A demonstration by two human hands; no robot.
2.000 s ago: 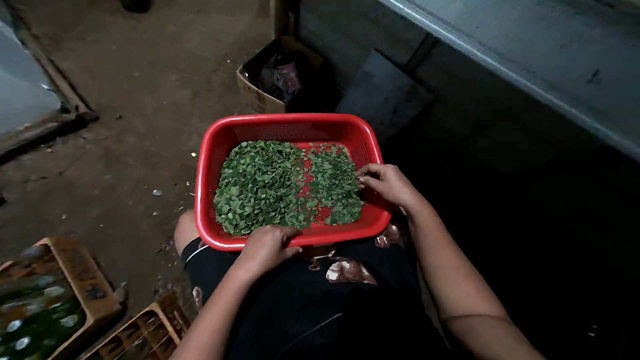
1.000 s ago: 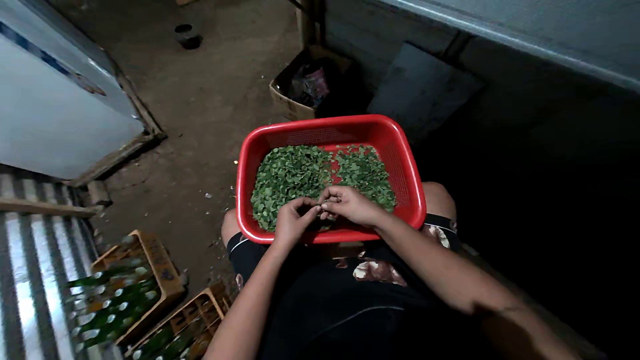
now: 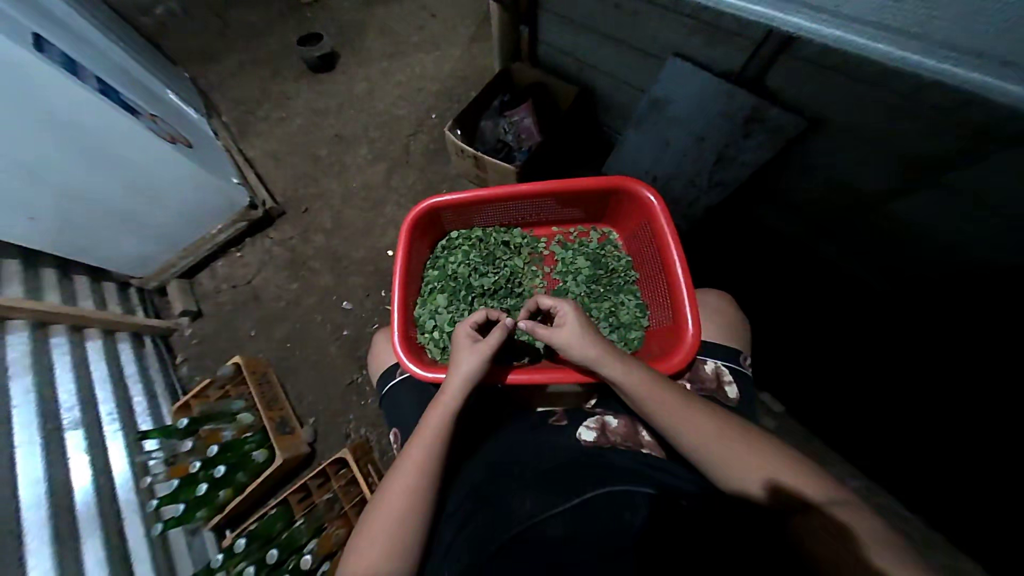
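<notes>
A red plastic basket [image 3: 680,264] with perforated sides rests across my thighs. Small green leaves [image 3: 480,268] form a larger pile on its left side, and a smaller pile of the same leaves [image 3: 600,280] lies on the right, with a narrow strip of red bottom between them. My left hand [image 3: 478,344] and my right hand [image 3: 564,328] meet over the near edge of the larger pile, thumbs and index fingertips pinched close together. Whatever is between the fingertips is too small to make out.
Beyond the basket stands a cardboard box [image 3: 480,164] of dark items, beside a leaning flat panel [image 3: 704,132]. At lower left are a crate [image 3: 280,416] and a second crate [image 3: 360,464] with green glass bottles. A small pot [image 3: 317,53] stands on the dirt floor.
Two seconds ago my right hand was at the smaller leaf pile and my left at the basket's near rim; since then both have come together over the near side. The view has shifted left.
</notes>
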